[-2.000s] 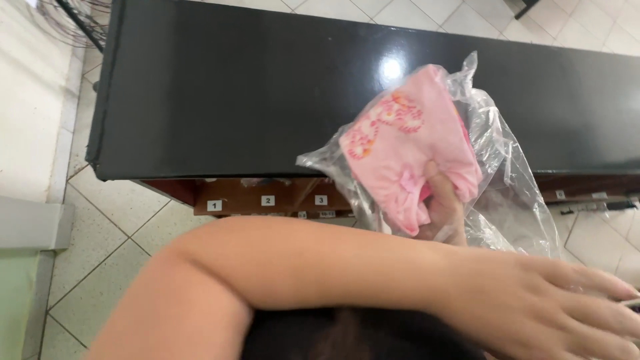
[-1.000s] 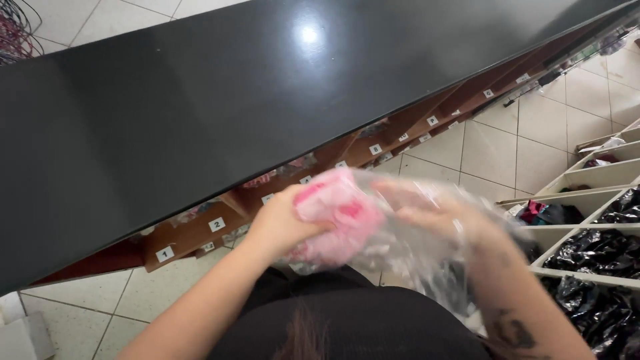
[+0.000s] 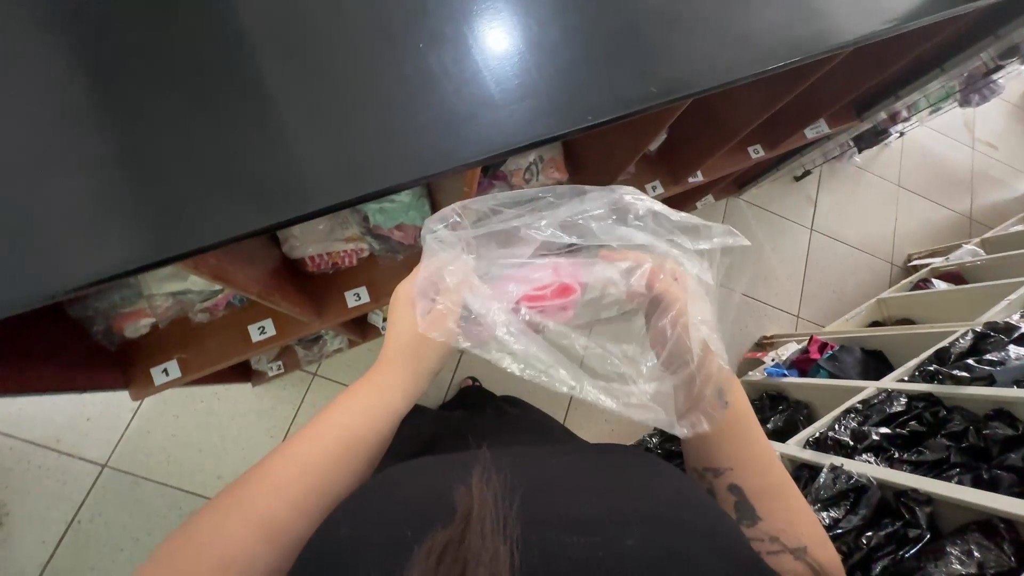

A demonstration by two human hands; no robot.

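A clear plastic bag [image 3: 592, 384] is spread between my two hands in front of my body. The pink folded garment [image 3: 548, 292] shows through the film, near the middle of the bag. At the bag's left side, my left hand [image 3: 436, 308] grips its edge, and the fingers are partly hidden by plastic. My right hand [image 3: 660, 292] is inside or behind the film at the right, its fingers pointing left toward the garment. Whether the right fingers touch the garment cannot be made out.
A glossy black countertop [image 3: 320, 104] spans the top, above brown wooden compartments [image 3: 312, 320] with number and letter tags and bagged clothes. At the right, a pale divided shelf unit [image 3: 896, 388] holds black plastic bags [image 3: 920, 432] and loose fabric. Tiled floor [image 3: 176, 448] shows below.
The pink garment was outside the film in my left hand one second ago; now plastic surrounds it. The bag has been spread wider between both hands. The view has shifted along the counter.
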